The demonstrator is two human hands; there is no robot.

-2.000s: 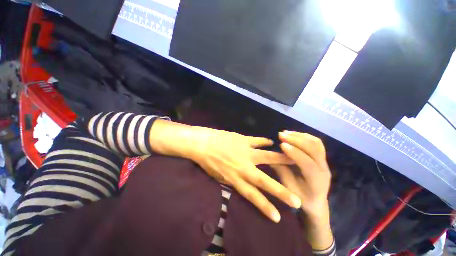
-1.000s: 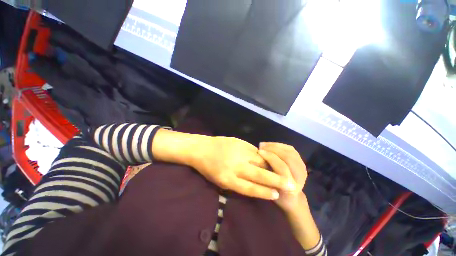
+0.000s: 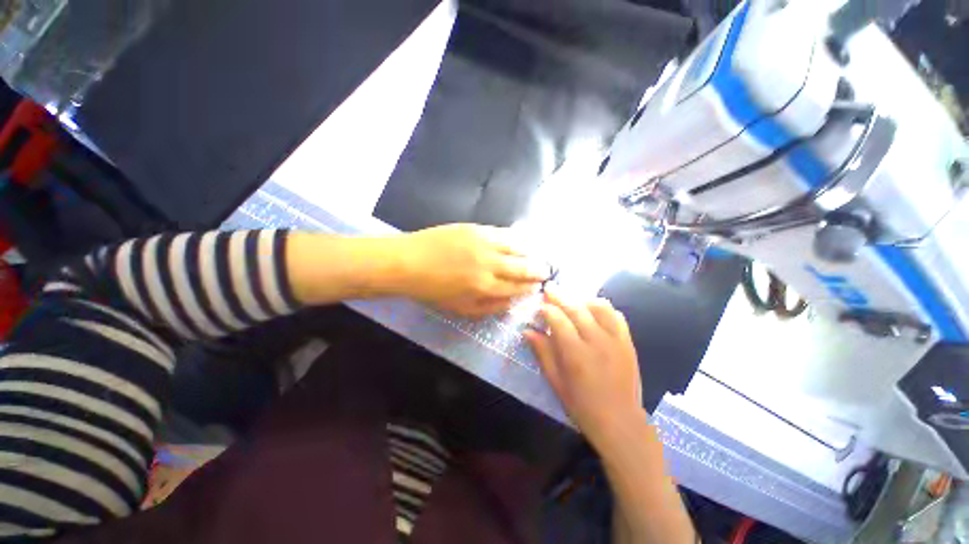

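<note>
My left hand (image 3: 468, 268) and my right hand (image 3: 590, 361) meet at the table's front edge, fingertips close together and fingers bent. A tiny dark thing (image 3: 548, 279) shows between the fingertips; glare hides what it is and which hand grips it. A large black panel (image 3: 478, 138) lies behind my left hand and runs towards the needle area. A smaller black piece (image 3: 664, 329) lies right of my right hand, below the machine head. The white and blue sewing machine (image 3: 786, 138) stands at the right. Intense lamp glare washes out the needle area.
A stack of black panels (image 3: 234, 96) lies at the left, with clear plastic (image 3: 64, 53) at its far corner. Dark scissor handles (image 3: 774, 292) lie behind the small piece. Dark loops (image 3: 868, 483) lie at the right end. A ruler strip (image 3: 733, 468) runs along the front edge. Red crate at far left (image 3: 27, 149).
My hands have moved from being clasped at my lap up to the table edge by the needle area. The view has shifted, and the machine head now shows.
</note>
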